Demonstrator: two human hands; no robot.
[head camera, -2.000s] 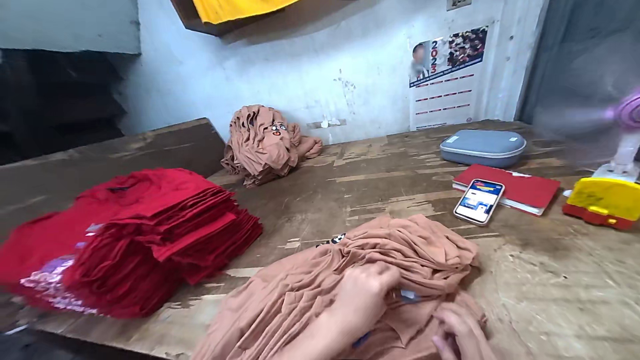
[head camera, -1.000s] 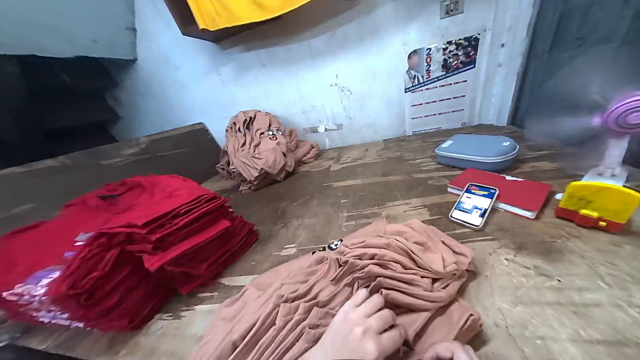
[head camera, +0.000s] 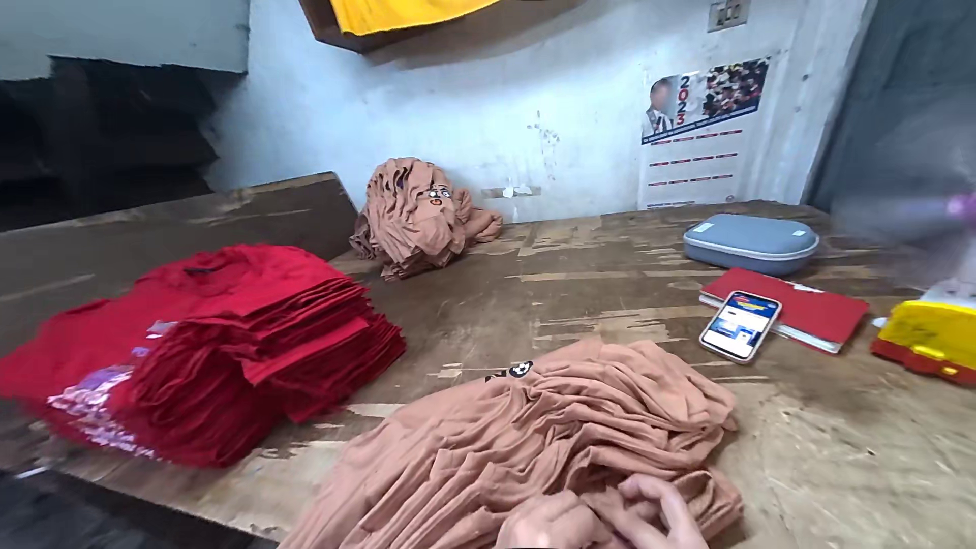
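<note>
A pile of tan-pink knit garments (head camera: 534, 435) lies bunched in folds at the bottom centre of the head view, with a small black-and-white ball print on its upper edge. My left hand (head camera: 550, 522) rests curled on the near side of the pile, partly cut off by the frame, so its grip is unclear. Close to its right, my right hand (head camera: 662, 509) has its fingers bent in the folds at the pile's near right edge, pinching the fabric. A stack of red T-shirts (head camera: 305, 328) sits at the left, the top one spread leftward.
Another tan-pink bundle (head camera: 415, 221) leans by the wall. At the right are a blue-grey zip case (head camera: 751, 240), a red notebook (head camera: 820, 305) with a phone (head camera: 741, 326) overlapping it, and a blurred spinning fan with a yellow-and-red base (head camera: 930, 339). The wooden tabletop (head camera: 518, 305) is worn.
My left hand has moved down toward the near edge of the tan-pink pile. My right hand, mostly out of view one second ago, shows again beside it.
</note>
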